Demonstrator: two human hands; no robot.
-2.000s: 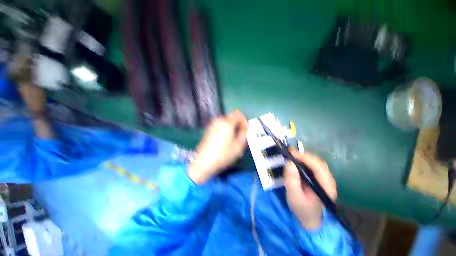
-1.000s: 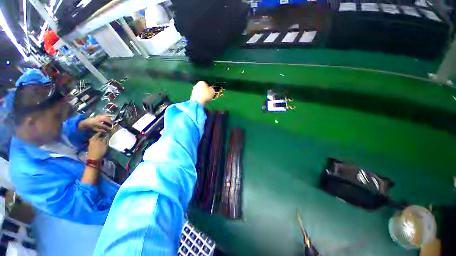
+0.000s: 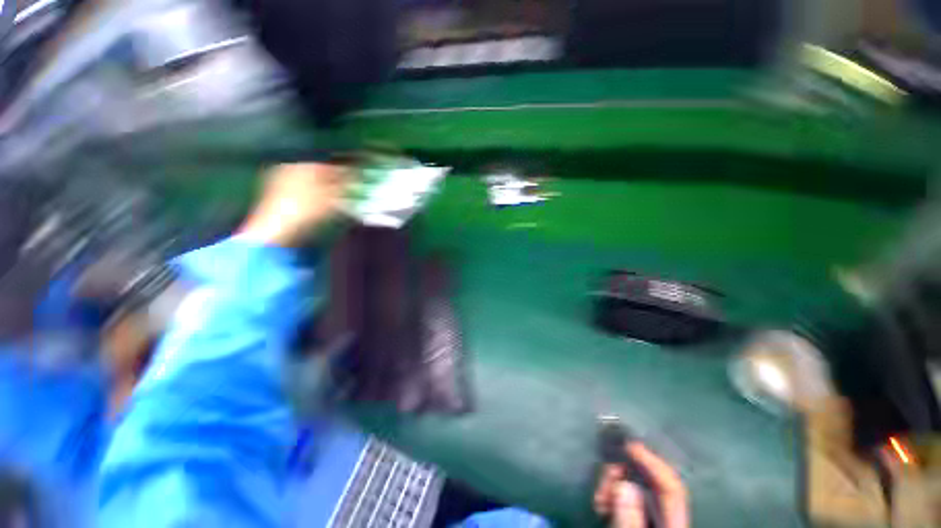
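My left hand [image 3: 299,201] is stretched out to the far left of the bench and holds a white panel [image 3: 397,196] by its left side; the panel is blurred. My right hand [image 3: 642,491] is low at the right of centre, closed around the dark soldering iron [image 3: 615,438], whose front end points away from me. The iron's tip is too blurred to tell. Below the panel lie dark bundled wired components [image 3: 371,320] in long rows. A small white piece [image 3: 513,190] lies on the far part of the bench.
A black fume fan [image 3: 657,307] stands on the green bench [image 3: 537,340]. A round whitish tub or roll [image 3: 779,369] and a tan board [image 3: 834,464] are at the right. A grid tray [image 3: 387,487] is below the bench edge. A blurred neighbour's blue sleeve [image 3: 52,413] is at the left.
The white panel now shows in my left hand, where small yellow-tabbed pieces were a second ago. My right hand has come into view on the iron. The head view has shifted.
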